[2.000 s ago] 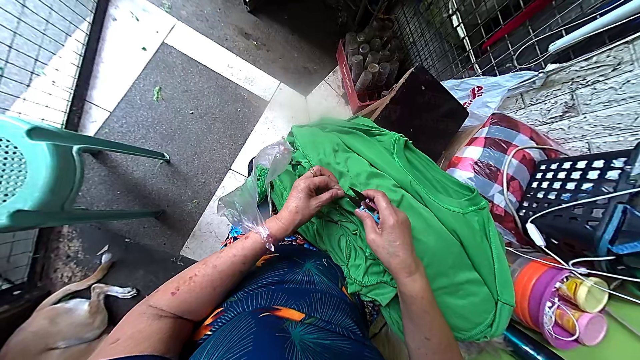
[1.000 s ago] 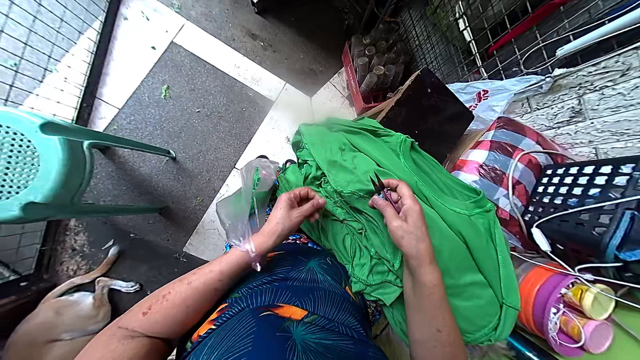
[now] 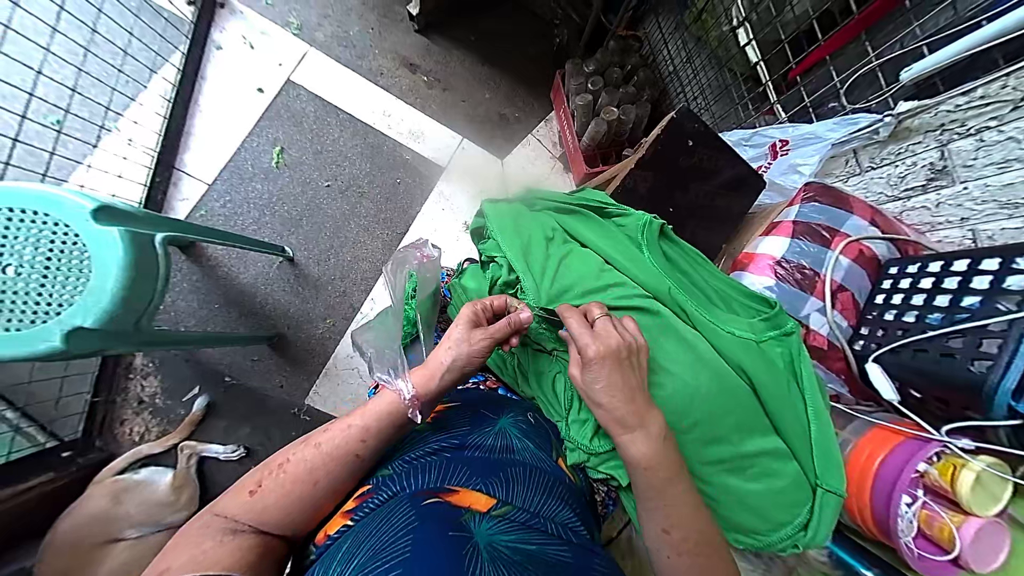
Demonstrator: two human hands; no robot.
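A green garment (image 3: 704,360) with stitched seams lies bunched across my lap and out to the right. My right hand (image 3: 604,352), a ring on one finger, holds small dark-bladed thread snips (image 3: 547,313) that point left. Just left of the blade tips, my left hand (image 3: 496,324) pinches something small, perhaps a thread, between thumb and fingertips, over the garment's gathered edge. A clear plastic bag (image 3: 398,320) with green scraps (image 3: 410,308) inside is tied around my left wrist.
A green plastic stool (image 3: 120,280) stands at left, above a lying dog (image 3: 136,512). Beyond the garment are a red crate (image 3: 564,120) of glass bottles and a cardboard box (image 3: 688,172). A black basket (image 3: 944,304), cords and purple-orange containers (image 3: 880,480) sit at right.
My hands were apart one second ago, with the snips pointing up. They have come together, and the blades now lie beside my left fingertips.
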